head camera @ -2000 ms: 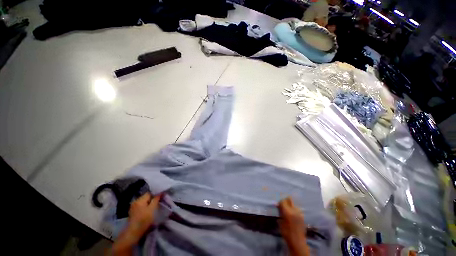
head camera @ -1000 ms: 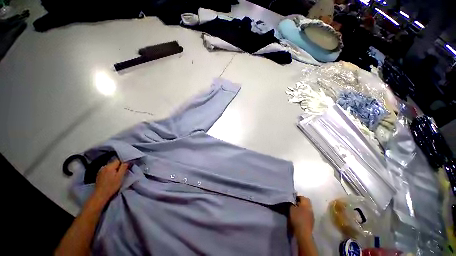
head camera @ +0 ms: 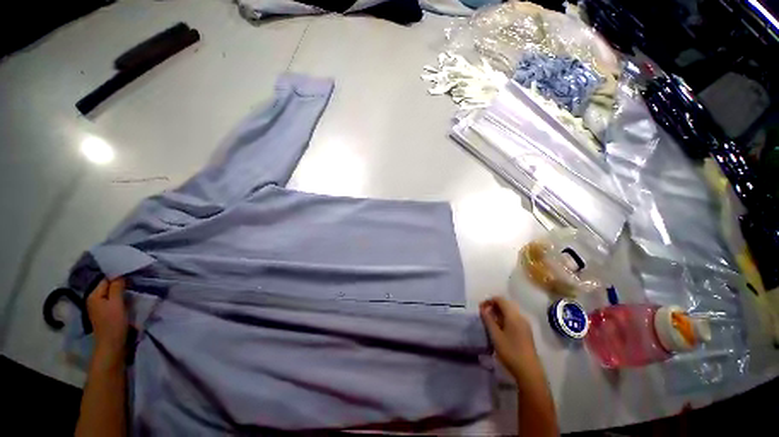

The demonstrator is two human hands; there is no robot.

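Observation:
A light blue-grey shirt [head camera: 342, 243] lies flat across the table, collar at the left and hem at the right. A black hanger [head camera: 58, 309] has its hook sticking out at the neck. The placket [head camera: 290, 295] runs from collar to hem with its edges together; small buttons show on it. One sleeve [head camera: 256, 136] stretches up and away. My left hand [head camera: 108, 309] grips the shirt just below the collar. My right hand [head camera: 506, 329] is at the hem corner, fingertips on or beside the fabric; whether it pinches the cloth is unclear.
A dark brush [head camera: 141, 64] lies at the far left. A plastic-wrapped white bundle [head camera: 538, 158] and clear poly bags [head camera: 666, 230] lie at the right. Near my right hand are a tan bundle [head camera: 542, 266], a blue-lidded tub [head camera: 568, 318] and a pink-liquid bottle [head camera: 628, 335].
The placket edges, gapped before, now lie together. The shirt lies flatter and its sleeve straighter. The view has shifted down and right, bringing the bottle fully into view.

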